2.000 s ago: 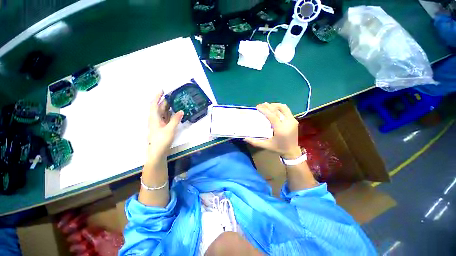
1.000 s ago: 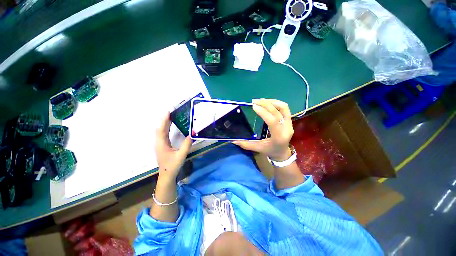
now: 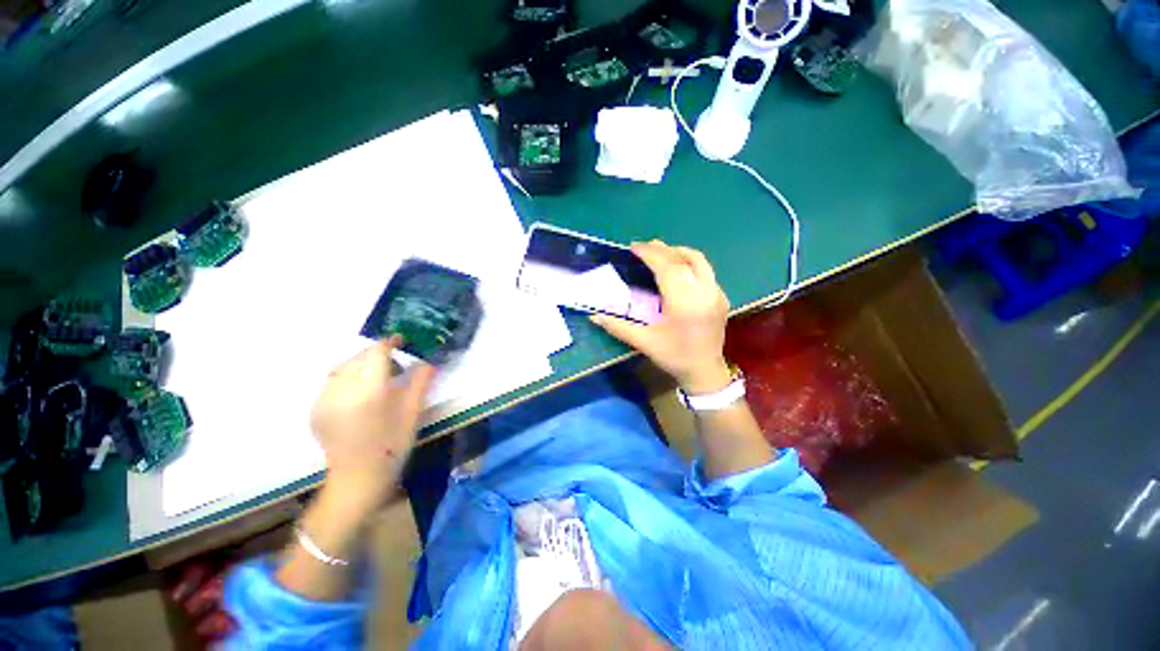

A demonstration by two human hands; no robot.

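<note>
A square black plastic housing with a green board inside (image 3: pixel 424 309) is over the right part of the white sheet (image 3: pixel 305 216). My left hand (image 3: pixel 363 413) pinches its near edge between thumb and fingers, at a small white tab; hand and housing are slightly blurred. My right hand (image 3: pixel 683 312) holds the smartphone (image 3: pixel 588 272) by its right end, to the right of the housing. The phone's screen faces up and shows a dark and pale picture. The phone and the housing are apart.
Green circuit boards (image 3: pixel 155 426) and black housings lie at the left. More black housings (image 3: pixel 537 146), a white pad (image 3: pixel 636 143), a white fan (image 3: pixel 738 95) with its cord and a clear plastic bag (image 3: pixel 999 115) are beyond. An open carton (image 3: pixel 922 356) is below the bench edge.
The phone has moved off the housing to the right and tilted. My left hand has moved left and toward me, with the housing now left of the phone and fully uncovered.
</note>
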